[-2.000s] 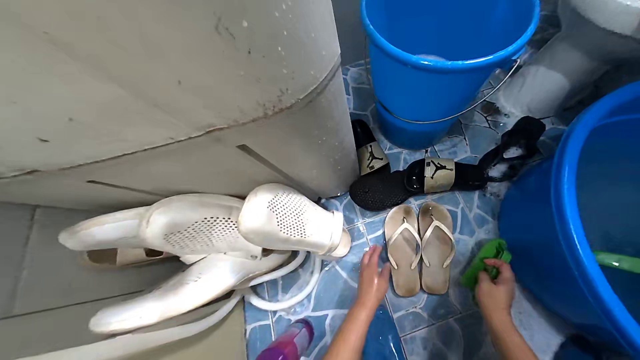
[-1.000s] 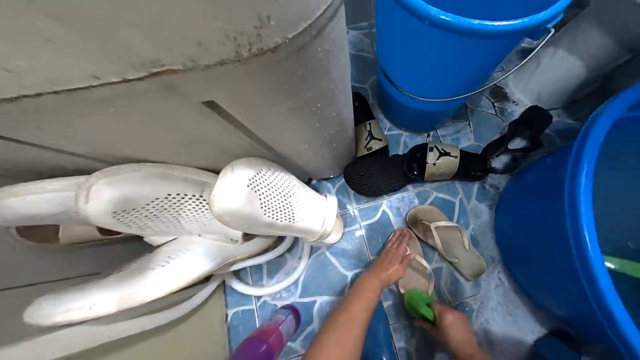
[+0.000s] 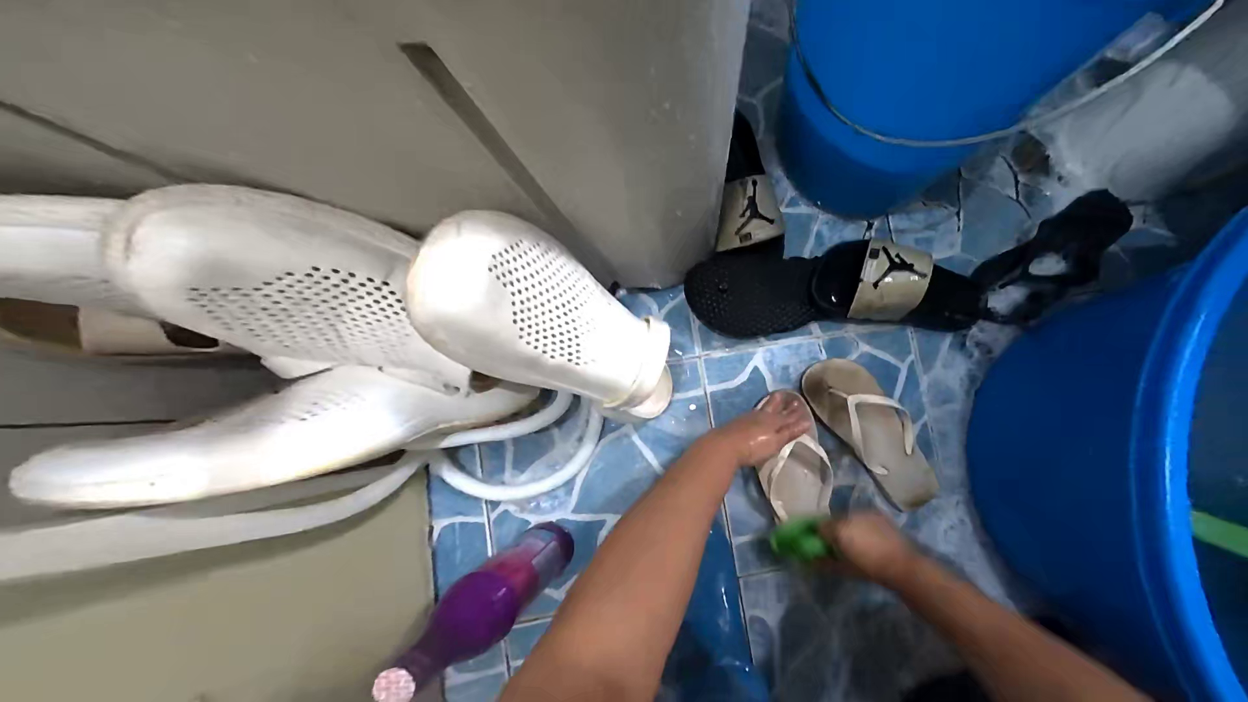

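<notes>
A pale flip-flop [image 3: 801,476] lies on the wet blue tile floor, and my left hand [image 3: 775,429] presses flat on its far end. Blurred by motion, my right hand [image 3: 868,546] grips a green scrub brush or scrubber [image 3: 801,539] at the near end of that flip-flop; whether it touches the sole I cannot tell. The matching flip-flop [image 3: 882,439] lies tilted just to the right, nearest to both hands, with nobody holding it.
Black slides [image 3: 892,280] lie beyond the flip-flops. A blue bucket [image 3: 868,127] stands behind them and a large blue tub [image 3: 1072,429] at the right. White perforated shoes [image 3: 546,312] and a white hose [image 3: 526,487] are at the left; a purple bottle [image 3: 478,609] lies nearer.
My left hand has come onto the left flip-flop, and the green scrubber has moved from right of the pair to its near end. The flip-flops have turned and shifted apart at the near ends.
</notes>
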